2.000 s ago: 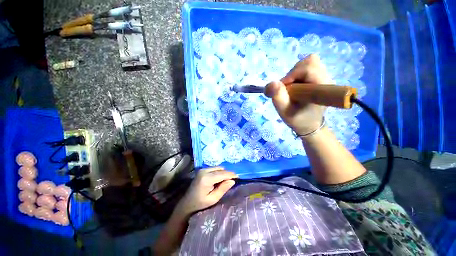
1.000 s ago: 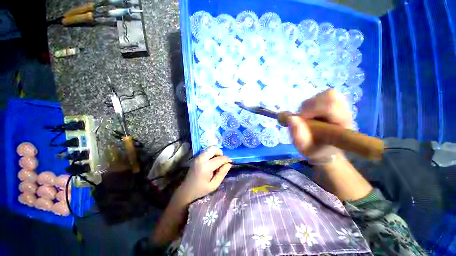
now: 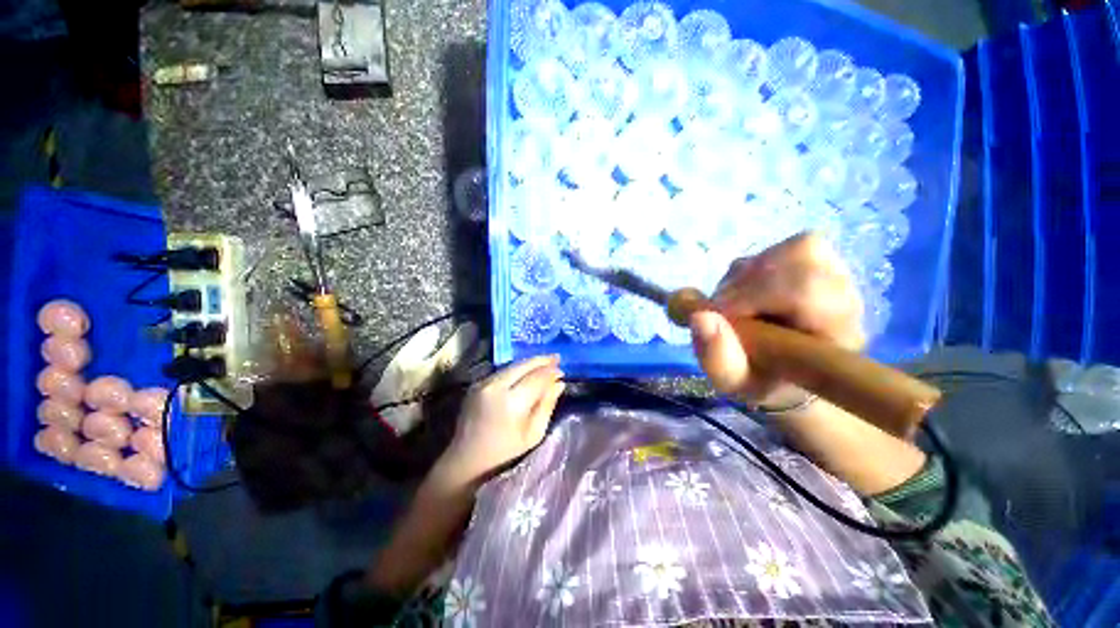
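My right hand grips the wooden handle of a soldering iron. Its shaft points left, with the tip over clear round plastic parts near the tray's front left. The parts stand in rows in a blue tray, and many are washed out by glare. Whether the tip touches a part is not clear. My left hand lies at the tray's near left edge, fingers close together. The black power cord runs from the handle's end across the apron towards this hand; whether the fingers grip it is hidden.
On the speckled bench to the left lie a spare iron, a grey metal block and a crumpled white cloth. A power strip is at the bench edge, beside a blue tray of pink round parts. Stacked blue trays rise at right.
The tray and bench have shifted up in view. The right hand and iron tip have moved towards the tray's near side, and the iron now slants. The left hand stays by the near edge.
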